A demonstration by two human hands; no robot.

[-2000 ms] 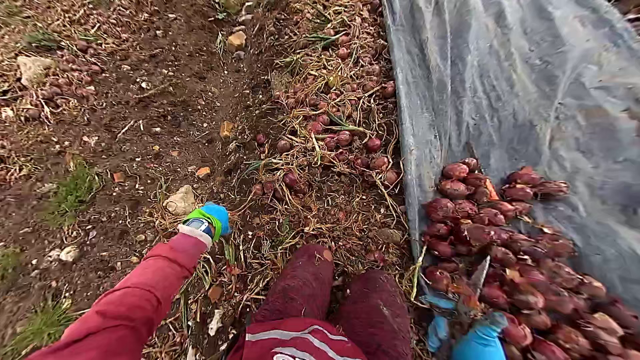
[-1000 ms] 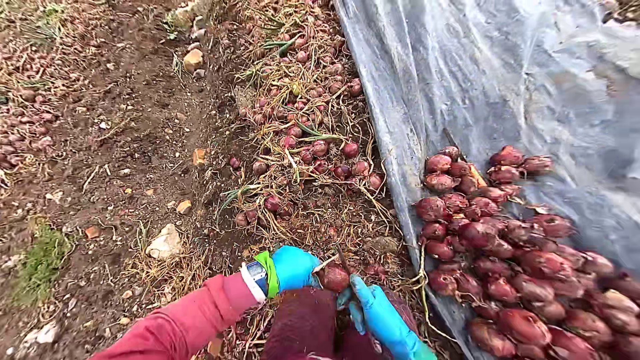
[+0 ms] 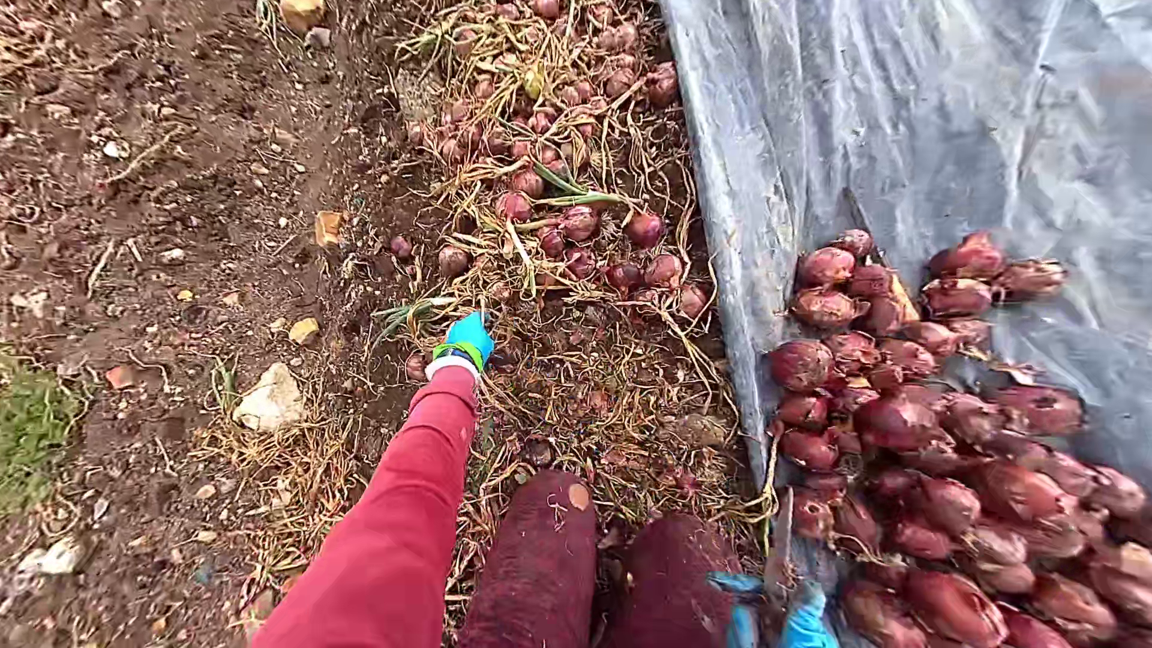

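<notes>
My left hand (image 3: 468,337), in a blue glove with a green band at the wrist, reaches down beside red onions with dry tops (image 3: 576,225) on the soil; its fingers are hidden from view. Low in the view, by the edge of the plastic sheet, is my right hand (image 3: 778,621), also blue-gloved and partly cut off. It holds a narrow, soiled blade (image 3: 781,540) that points up; the handle is not visible. A pile of red onions (image 3: 945,486) with short-cut tops lies just right of this hand.
Grey plastic sheeting (image 3: 864,117) runs along the right side. My knees (image 3: 540,549) are on straw-like debris. Bare soil with stones, including a large pale stone (image 3: 270,399), and a grass tuft (image 3: 34,432) lie at left.
One second ago my hands were together over my knees with an onion. Since then my left hand has moved forward to the onion row, and my right hand has moved down and right, beside the pile.
</notes>
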